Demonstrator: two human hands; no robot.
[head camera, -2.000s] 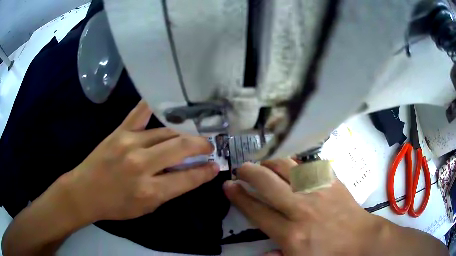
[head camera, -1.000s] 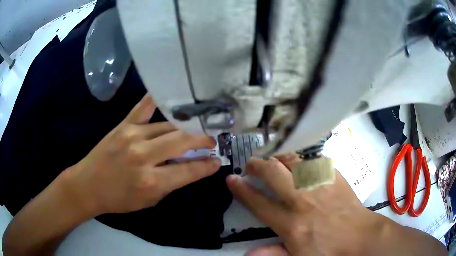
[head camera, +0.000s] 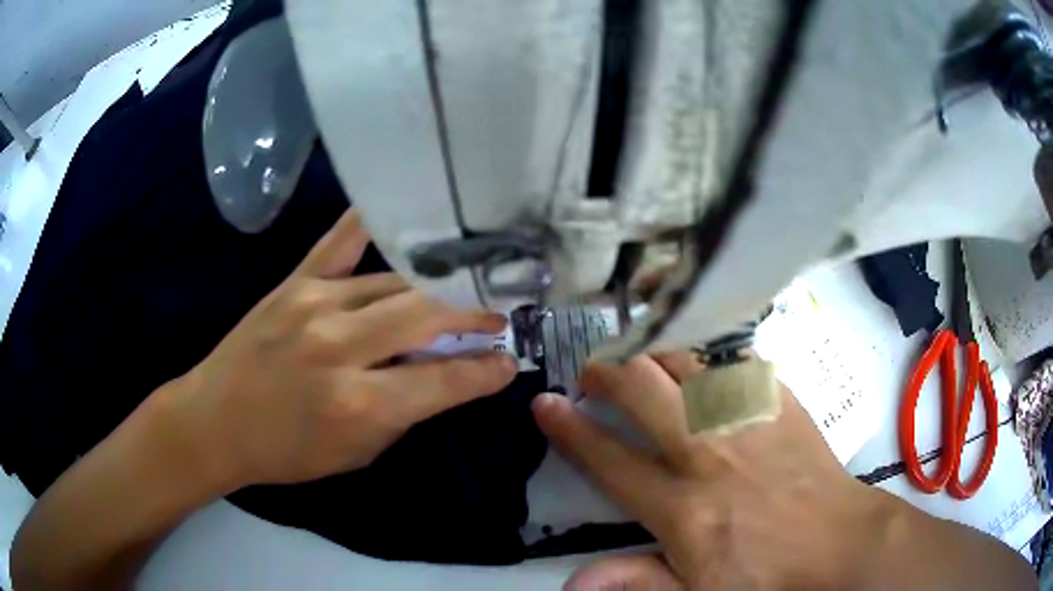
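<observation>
A black garment piece (head camera: 127, 266) covers the left of the table and runs up to the presser foot (head camera: 529, 335). A white care label (head camera: 462, 344) lies on it, partly under my left fingers, with its end at the foot. My left hand (head camera: 312, 369) is bare and lies flat on the label and garment, fingers spread, pressing rather than gripping. My right hand (head camera: 693, 462) is bare, fingertips down beside the needle plate (head camera: 574, 341); whether it pinches the fabric edge is hidden. The off-white sewing machine head (head camera: 520, 127) hides the needle's upper part.
Scissors with red-orange handles (head camera: 949, 416) lie at the right. Black scraps (head camera: 904, 289) and a white printed label bundle (head camera: 822, 369) lie behind my right hand. The cream tension knob (head camera: 731, 396) hangs over that hand. Patterned cloth (head camera: 1036, 398) is at the right edge.
The machine head and needle plate appear slightly further right in the picture. The label's end and my left fingertips remain close to the foot; my right fingertips have shifted slightly right and up.
</observation>
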